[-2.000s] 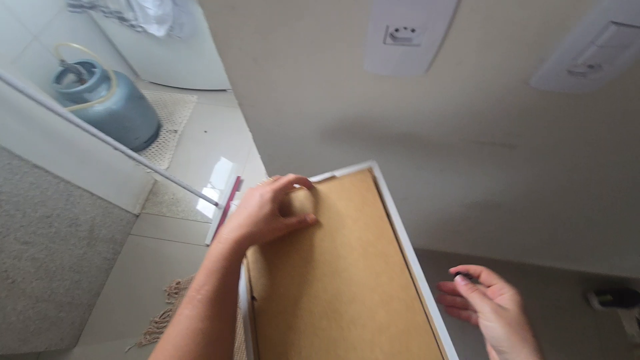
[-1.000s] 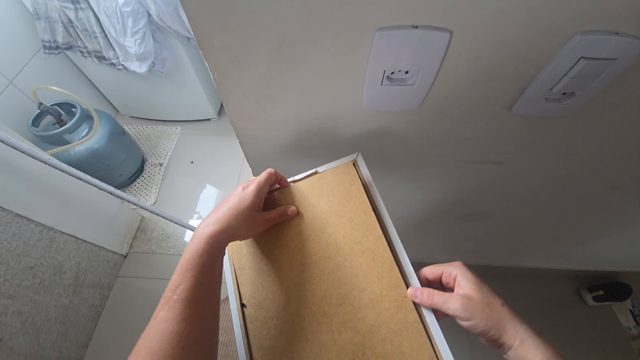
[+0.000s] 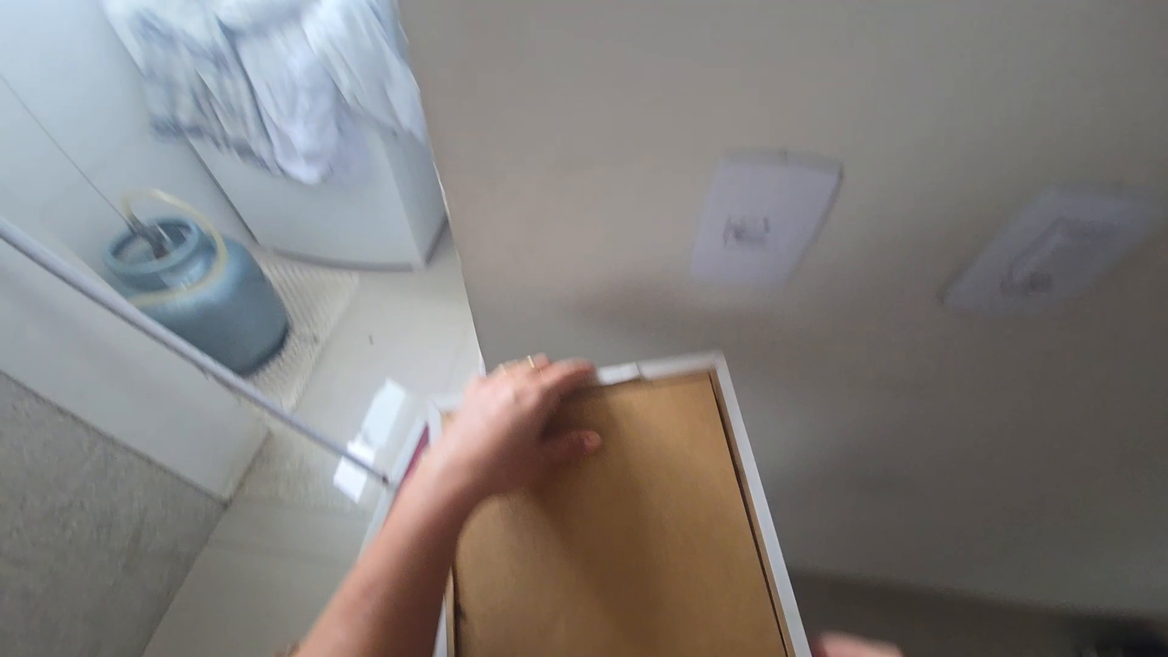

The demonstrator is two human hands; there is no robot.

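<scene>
A white frame (image 3: 753, 493) with a brown backing board (image 3: 630, 538) set inside it stands at the lower middle, its back towards me. My left hand (image 3: 520, 424) grips the frame's top edge near its left corner, fingers over the rim and thumb against the board. A ring shows on one finger. Of my right hand (image 3: 853, 646) only a small part appears at the bottom edge, close to the frame's right side; its fingers are mostly hidden below the view.
Behind the frame rises a beige wall (image 3: 602, 182) with a white socket plate (image 3: 766, 219) and a second plate (image 3: 1049, 246). To the left are a blue gas cylinder (image 3: 210, 297) on a mat, a white appliance (image 3: 365, 201) with cloths, and a long pole (image 3: 192, 356).
My right hand, holding a small dark thing in the oldest frame, was at the frame's right edge one second ago and is now mostly out of view. My left hand stays at the top edge.
</scene>
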